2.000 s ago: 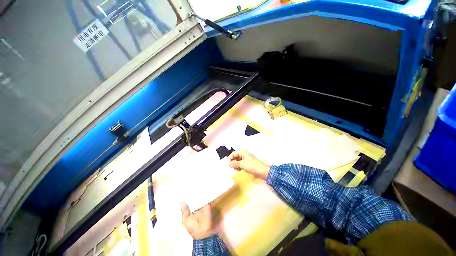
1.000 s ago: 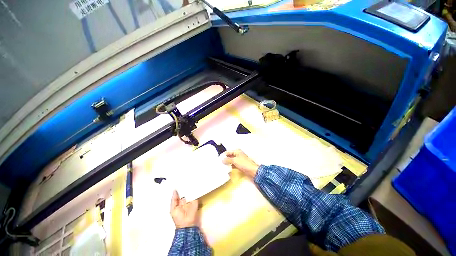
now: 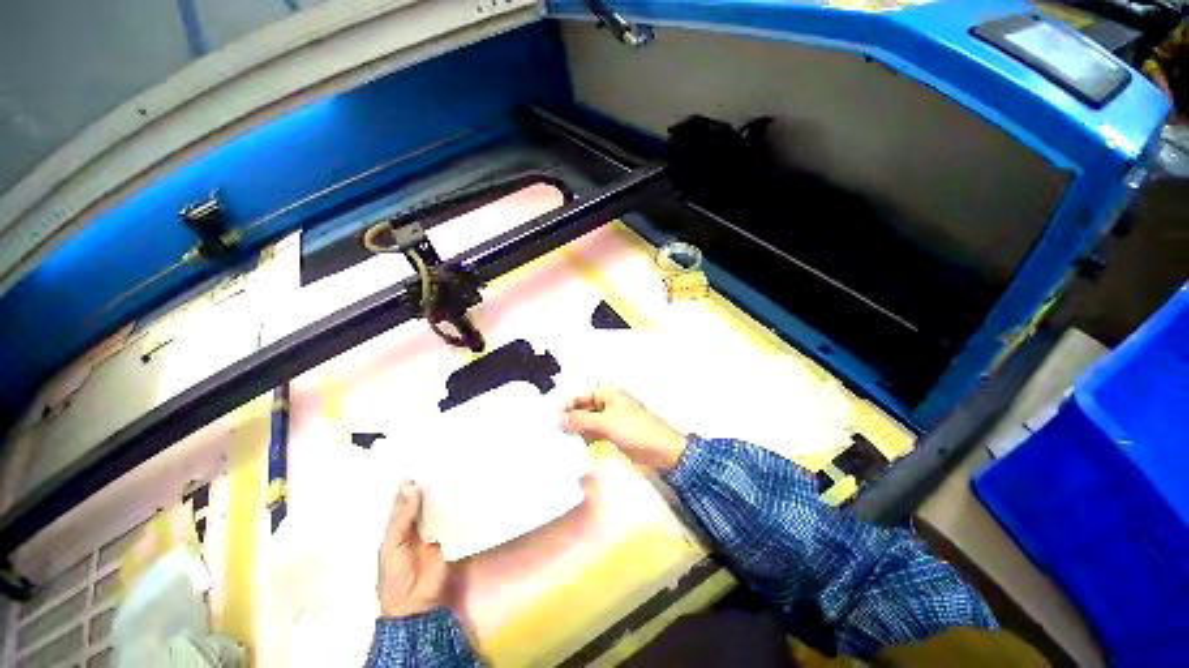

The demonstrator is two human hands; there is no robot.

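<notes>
A white, flat, overexposed work piece (image 3: 502,480) is held between both hands over the pink board. My left hand (image 3: 412,561) holds its lower left edge, thumb on top. My right hand (image 3: 623,424) pinches its right edge near the upper corner. The black notched opening (image 3: 502,369) in the board shows just beyond the piece, which may cover part of it. The laser head (image 3: 446,298) is on the black beam rail, just behind the opening.
The beam rail (image 3: 326,329) crosses the bed. A tape roll (image 3: 681,266) lies at the back right of the board. A dark blue stick (image 3: 279,457) lies on the left. A blue bin (image 3: 1108,483) is on the right, below the control panel (image 3: 1054,59).
The piece has moved towards me, so more of the black opening shows. Both hands still hold it. The view has shifted, and the bed appears further left and lower.
</notes>
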